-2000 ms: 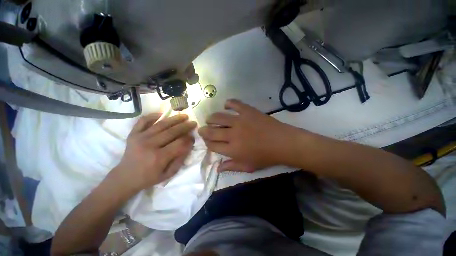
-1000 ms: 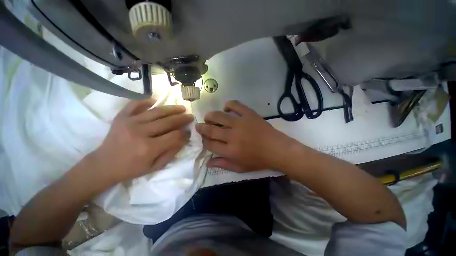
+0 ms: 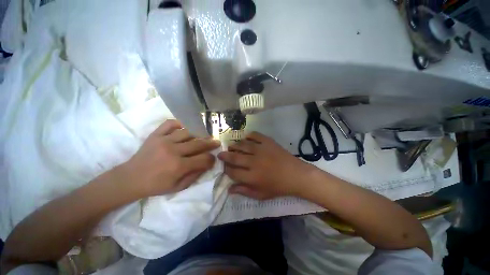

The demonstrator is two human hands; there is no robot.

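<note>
A white garment (image 3: 166, 220) is heaped left of the needle and hangs over the table's front edge. The sewing machine's head (image 3: 322, 67) stands above it. The lamp lights the presser foot area (image 3: 219, 126). My left hand (image 3: 172, 158) lies over the garment just in front of the presser foot, fingers together, thumb bent, with cloth held at the fingertips. My right hand (image 3: 263, 167) is beside it on the right, fingers bent on the garment's edge, fingertips nearly touching my left hand's. The cloth under both hands and the needle tip are hidden.
Black-handled shears (image 3: 318, 137) lie right of the needle, with a slim metal tool (image 3: 341, 122) and a small dark-ended tool (image 3: 359, 149) beside them. Beige-white scraps (image 3: 441, 153) lie at the right table end. A printed ruler (image 3: 268, 204) runs along the front edge. White cloth (image 3: 306, 244) shows below the table.
The view has tilted up, showing more of the machine head, and the scene has shifted. Both hands stay close together at the presser foot, still on the garment.
</note>
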